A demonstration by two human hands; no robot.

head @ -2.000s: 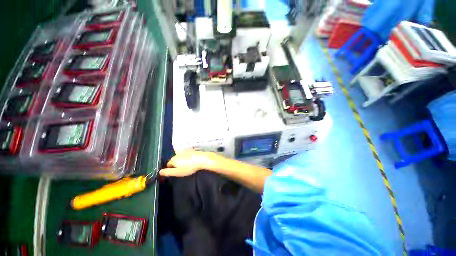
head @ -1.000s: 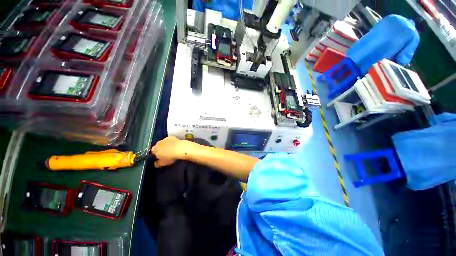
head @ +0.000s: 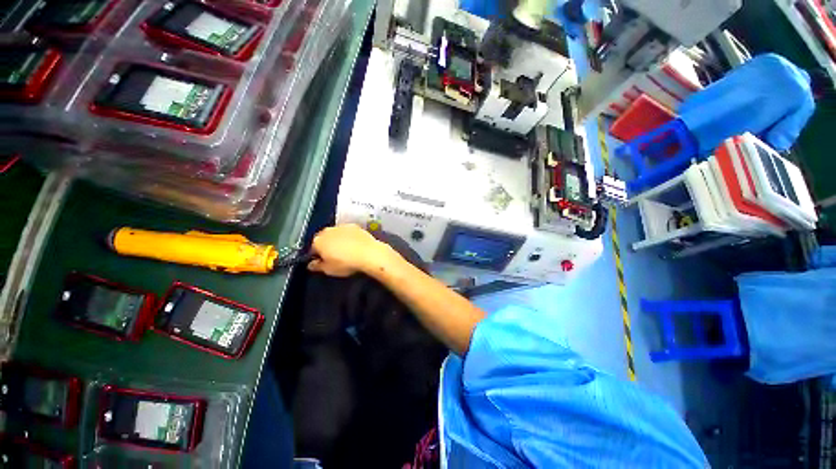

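Observation:
My right hand (head: 344,250) is over the gap between bench and machine. Its fingers are at the dark end of a yellow-orange electric screwdriver (head: 197,250) lying on the green bench; whether they grip it is unclear. My left hand is not in view. Two red-rimmed phone assemblies (head: 211,319) (head: 107,306) lie side by side below the screwdriver. The white machine (head: 390,197) has a left fixture (head: 454,66) and a right fixture (head: 568,183), each with a phone-sized part in it.
Stacked clear blister trays (head: 266,174) with phones stand at upper left. Another blister tray (head: 229,403) with phones is at lower left. The machine front has a lit screen (head: 481,248) and a red button (head: 566,266). People in blue smocks, a blue stool (head: 694,330) and piled trays are at right.
The camera view has shifted, so the bench items sit higher in the picture and more of the lower tray shows. My right hand stays at the screwdriver's dark end. The screwdriver and phones have not visibly moved.

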